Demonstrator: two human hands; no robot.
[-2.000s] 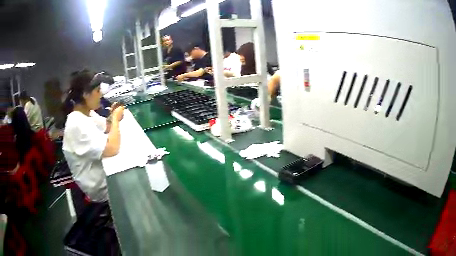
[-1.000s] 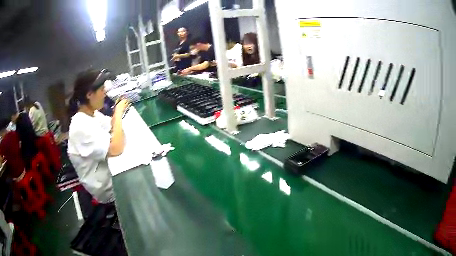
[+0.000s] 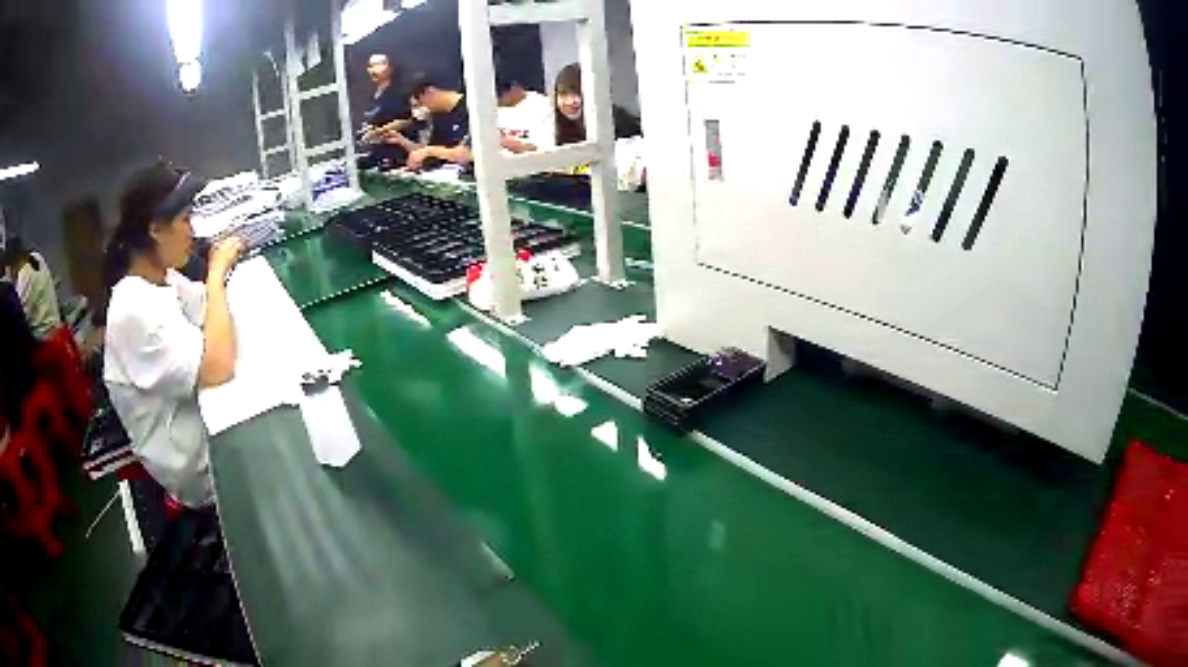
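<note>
Neither of my hands is in the picture. The glossy green conveyor belt runs from the near edge away to the upper left, with light reflections on it. A small black box sits beside the foot of the white machine, with something dark inside. A white cloth or glove lies limp on the bench just beyond it. A small yellowish-brown tool or part lies at the bottom edge, partly cut off.
The white vented machine stands at right. A red tray is at the right edge. Black trays lie farther up the belt. A seated person in white is at left by a white sheet. Several people are beyond the white uprights.
The view has turned to the right, so the scene sits farther left. More of the red tray shows, and the small tool at the bottom edge has come into view.
</note>
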